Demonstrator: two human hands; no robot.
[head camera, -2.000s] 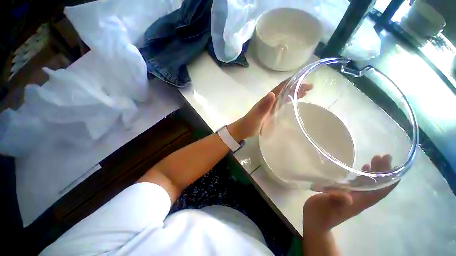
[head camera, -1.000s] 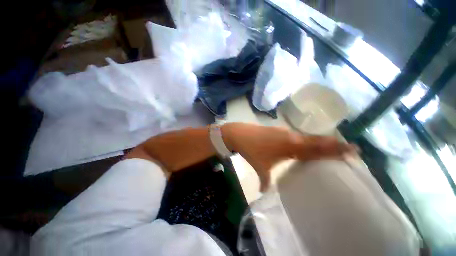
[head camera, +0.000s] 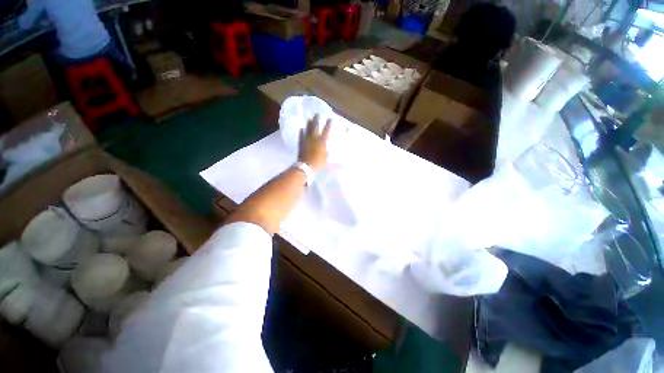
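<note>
My left hand (head camera: 314, 146) is stretched forward over the white sheets (head camera: 244, 167), its fingers spread against a white rounded wrapped piece (head camera: 295, 116) at their far end. It does not visibly grip it. Glare washes out the middle of the sheets. Crumpled white wrapping (head camera: 459, 271) lies at their near right end, beside the dark blue cloth (head camera: 542, 309). My right hand is out of the picture.
A large carton (head camera: 156, 197) of off-white bowls (head camera: 100, 280) stands at left. A carton of small white pieces (head camera: 378, 74) is beyond the sheets. Red stools (head camera: 98, 91) and a seated person (head camera: 76, 29) are farther back. Clear film or vessels (head camera: 619, 240) lie at right.
The view has swung left. The clear vessel and off-white bowl have left the near view. My left hand has moved from the bench to the wrapped piece.
</note>
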